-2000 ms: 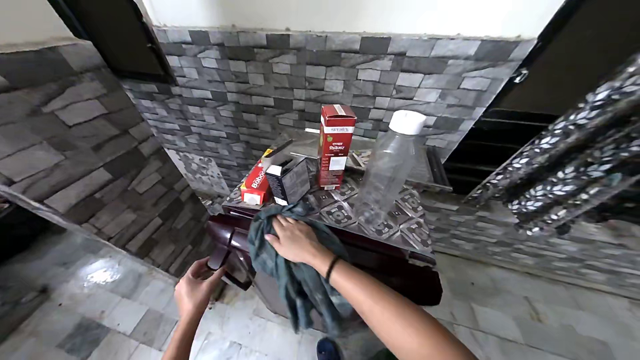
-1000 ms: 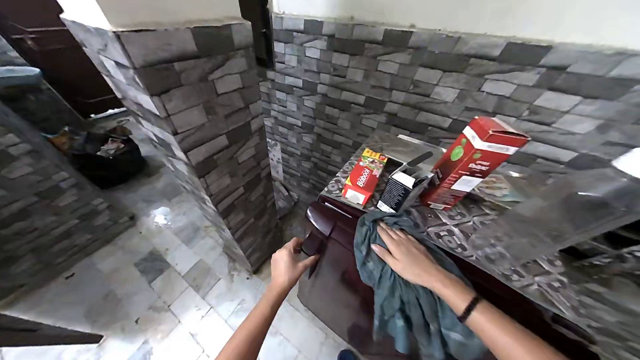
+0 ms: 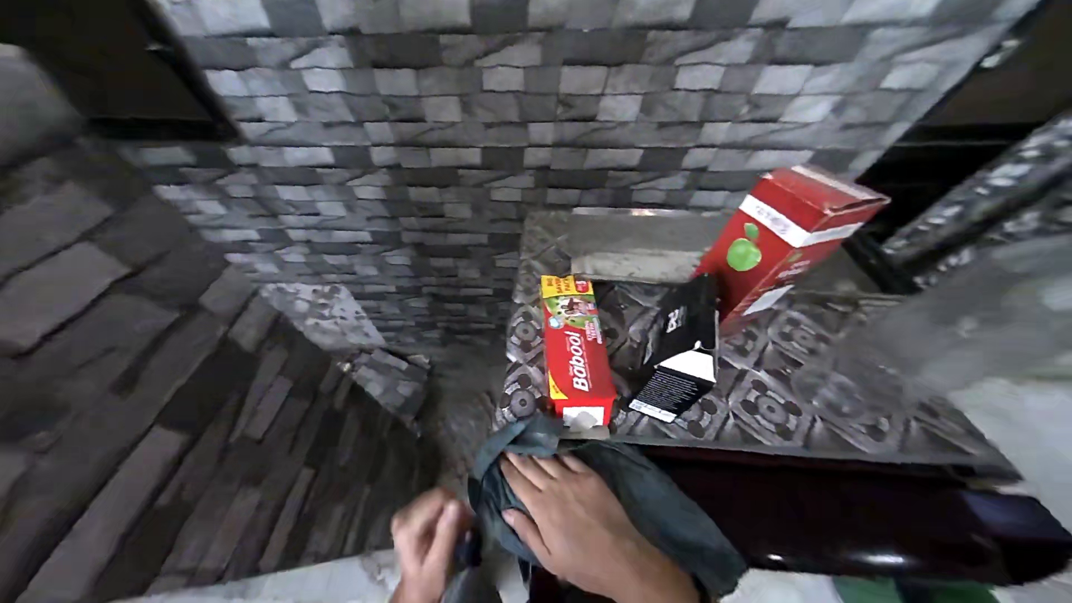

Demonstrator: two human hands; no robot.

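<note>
My right hand lies spread, palm down, on a dark grey-green cloth, pressing it against the near left end of a glossy dark maroon case or panel. Just left of the cloth my left hand has its fingers curled around a small dark part, mostly hidden, which looks like a strap or handle. Beyond the cloth, on a patterned surface, lie a red Babool toothpaste box and a black box. A tall red carton stands behind them.
A blurred clear plastic bottle is at the right on the patterned top. A grey tray-like piece lies at its back. A brick-patterned tiled wall rises behind, and a stone-tiled pillar stands close at the left.
The view has swung about and come nearer the boxes. My right hand and the cloth are now at the maroon piece's left end, close to my left hand.
</note>
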